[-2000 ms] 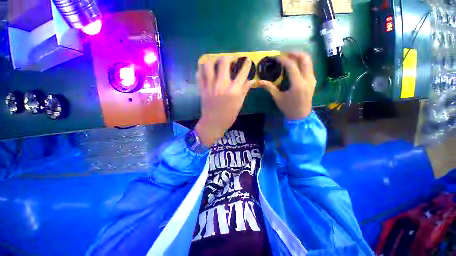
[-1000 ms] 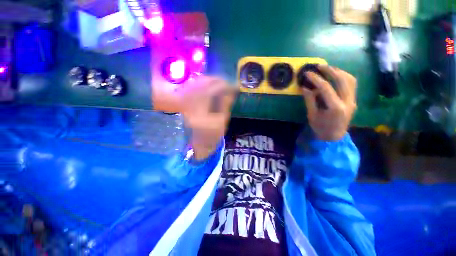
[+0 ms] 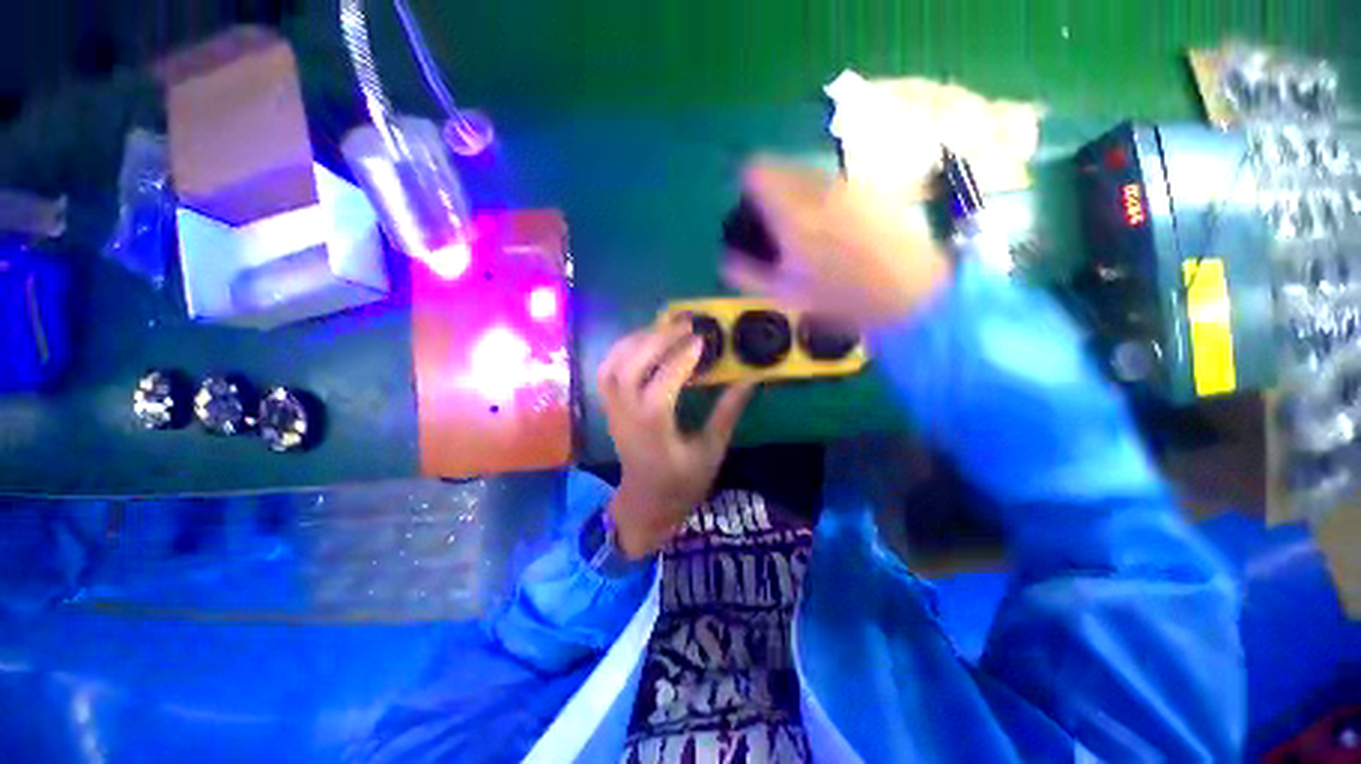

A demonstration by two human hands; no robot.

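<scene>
The yellow fixture (image 3: 814, 367) lies on the green mat, with dark round units (image 3: 761, 339) in its three pockets. My left hand (image 3: 657, 411) grips the fixture's left end, with fingertips over the left unit and thumb at the near edge. My right hand (image 3: 843, 246) is blurred, raised over the fixture's far right side. A dark object (image 3: 748, 232) is at its fingertips, too blurred to name. The electric screwdriver (image 3: 963, 191) lies to the right, partly behind the right hand and sleeve.
An orange-red slab (image 3: 493, 426) glows pink under a gooseneck lamp (image 3: 406, 194) on the left. Three set-aside units (image 3: 221, 403) and an open white carton (image 3: 284, 269) lie further left. Crumpled paper (image 3: 911, 120) is behind the right hand. The power supply (image 3: 1134, 284) stands at right.
The camera view has shifted. My left hand has moved from beside the slab onto the fixture's left end. My right hand has left the right-hand unit and risen away from me.
</scene>
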